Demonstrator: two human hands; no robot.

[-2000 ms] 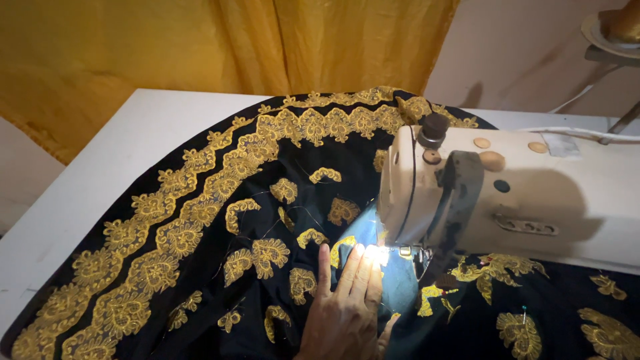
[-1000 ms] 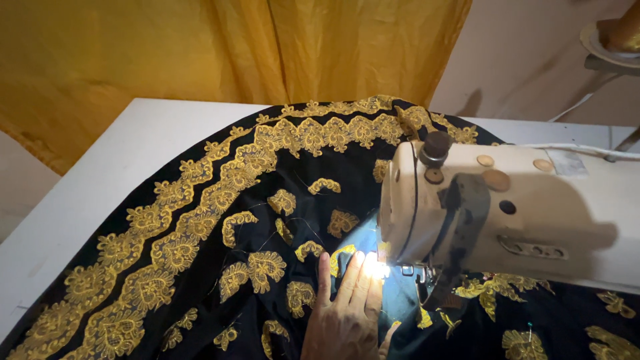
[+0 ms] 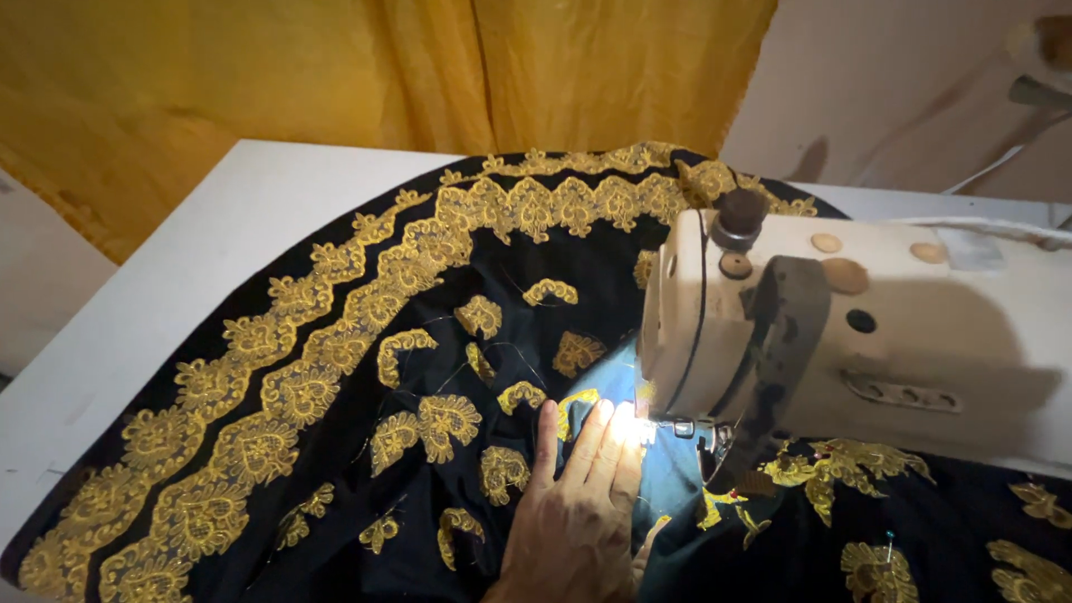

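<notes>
My left hand [image 3: 578, 511] lies palm down on black fabric [image 3: 586, 268] with gold lace motifs, its fingers slightly spread. The fingertips are beside the brightly lit needle area of a sewing machine [image 3: 904, 335], and glare hides the exact contact there. Just beyond the fingers lies a small gold motif [image 3: 578, 402]. A wide scalloped gold lace border [image 3: 276, 394] curves along the fabric's left and far sides. Right of the needle area is a larger gold lace piece [image 3: 854, 469]. A pin with a teal head [image 3: 890, 536] stands in another motif. My right hand is out of view.
The white tabletop [image 3: 243, 209] shows at the left and behind the fabric. A yellow curtain [image 3: 402, 75] hangs behind it. A pale cable [image 3: 980, 223] runs behind the machine head, and a blurred stand part [image 3: 1043, 90] is at the upper right.
</notes>
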